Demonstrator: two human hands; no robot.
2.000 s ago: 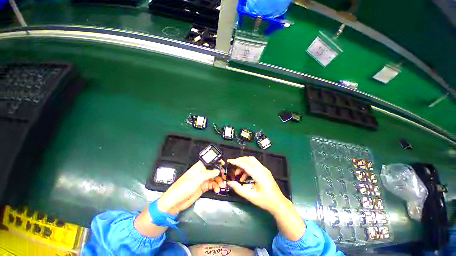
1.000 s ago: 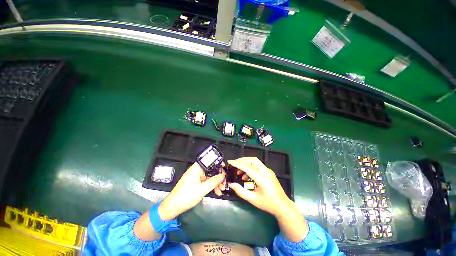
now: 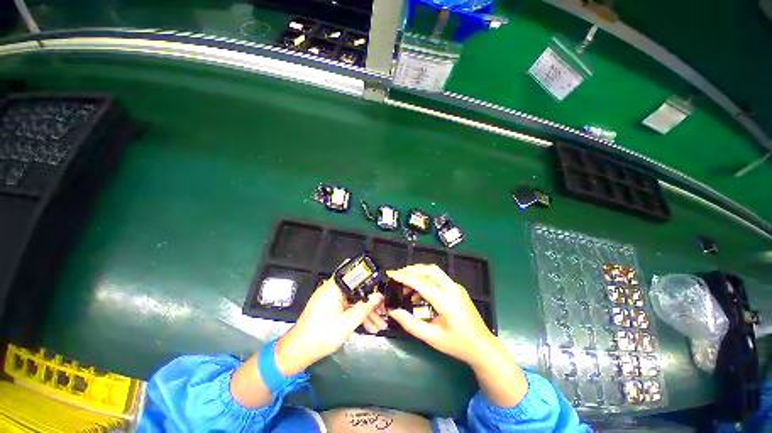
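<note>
My left hand (image 3: 334, 315), with a light blue wrist strap, holds a black squarish electronic unit (image 3: 357, 274) with a white and yellowish face, tilted up. My right hand (image 3: 438, 311) is just to its right, thumb and forefinger curled near the unit's right side; dark small parts show between the hands, too blurred to tell whether the fingertips grip one. Both hands are over a black compartment tray (image 3: 296, 243). A white-faced unit (image 3: 277, 292) lies in its lower left pocket, and another pale part shows beside my right fingers.
Several units (image 3: 387, 217) lie behind the tray on the green surface. A clear blister tray (image 3: 569, 317) and crumpled plastic bag (image 3: 692, 303) are at right. Another black tray (image 3: 609, 178) is by the rail. Stacked black trays (image 3: 42, 211) stand far left, a yellow tray (image 3: 72, 380) lower left.
The unit in my left hand has tilted, and its face now shows more yellow. The black tray and small dark parts near the rail have shifted right. My right hand has barely moved.
</note>
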